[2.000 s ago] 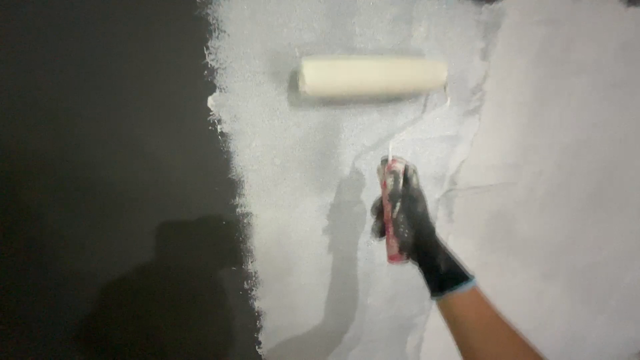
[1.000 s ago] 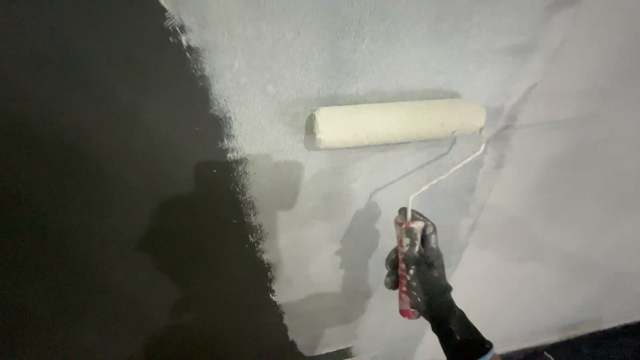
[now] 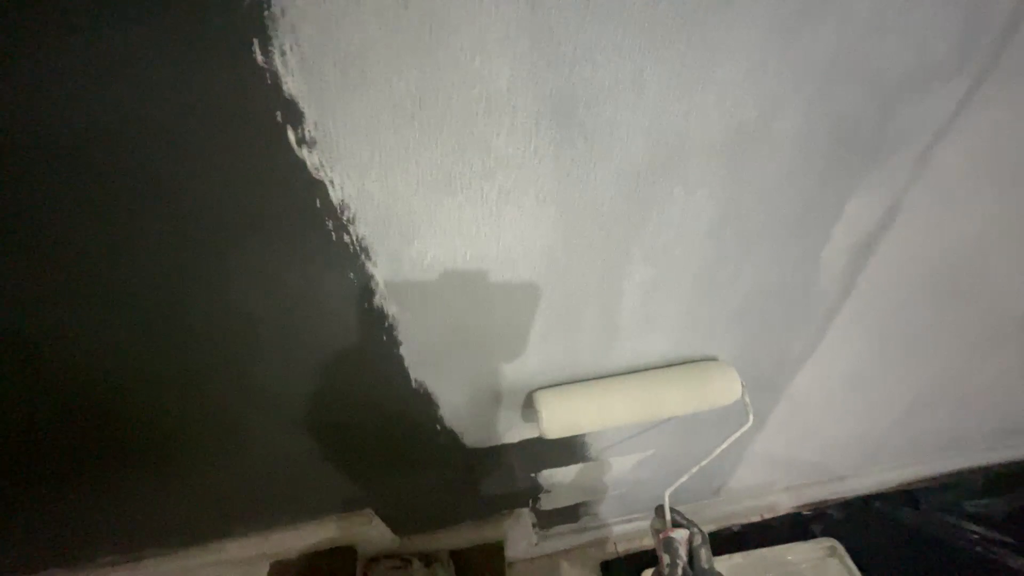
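Observation:
My right hand [image 3: 684, 548], in a dark paint-smeared glove, is closed around the handle of a paint roller [image 3: 640, 398] at the lower right. The roller's pale sleeve lies against the wall, tilted slightly up to the right, with its bent wire frame running down to the handle. Around it the wall [image 3: 560, 160] is coated light grey. On the left the wall surface [image 3: 144, 240] is dark, with a ragged paint edge between the two. A short light streak crosses the dark patch below the sleeve. My left hand is out of view.
A pale baseboard [image 3: 864, 488] runs along the foot of the wall. Beside my right hand, the rim of a light paint tray [image 3: 832, 552] shows at the bottom edge. Shadows fall across the wall, and dark floor lies at the lower right.
My right hand and the roller have moved down the wall, from its upper part to near the baseboard. The view has tilted down, bringing the baseboard and tray into sight.

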